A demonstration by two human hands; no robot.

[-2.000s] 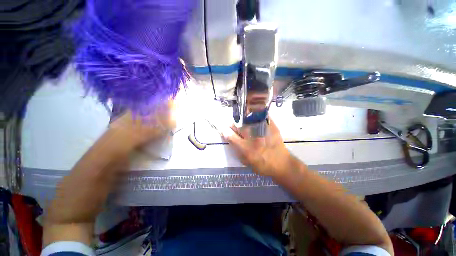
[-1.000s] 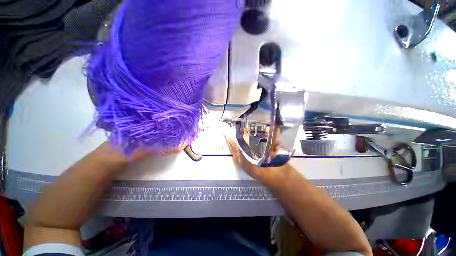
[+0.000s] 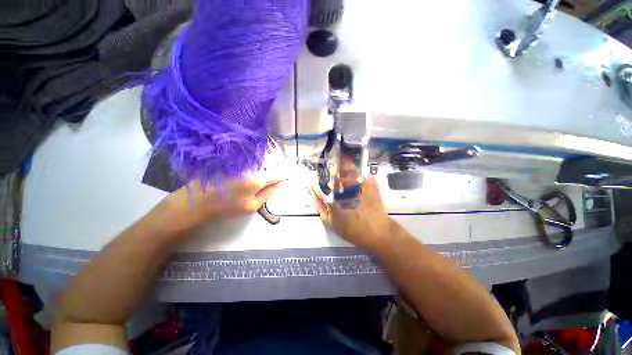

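The white sewing machine (image 3: 429, 76) has a bright glare around its needle area. My left hand (image 3: 225, 197) lies left of the needle, partly hidden under the purple tassel (image 3: 222, 104), fingertips pointing toward the needle. My right hand (image 3: 357, 208) lies right of the needle, partly behind the shiny metal part on the machine's front. Glare hides whether either hand grips cloth. A dark piece (image 3: 159, 171) shows beside the tassel, left of my left hand. A small curved tool (image 3: 268, 214) lies on the table between my hands.
Scissors (image 3: 554, 220) lie at the right, beside a dark-red handle (image 3: 494, 191). A dark pile of cut panels (image 3: 55, 62) fills the upper left. The grey table edge (image 3: 291, 286) bears ruler marks. A metal lever with a dark knob (image 3: 405, 179) sticks out from the machine front.
The camera view has shifted. My left hand now shows more from under the tassel, its fingers nearer the needle area. The dark piece beside the tassel shows more clearly. My right hand stays right of the needle.
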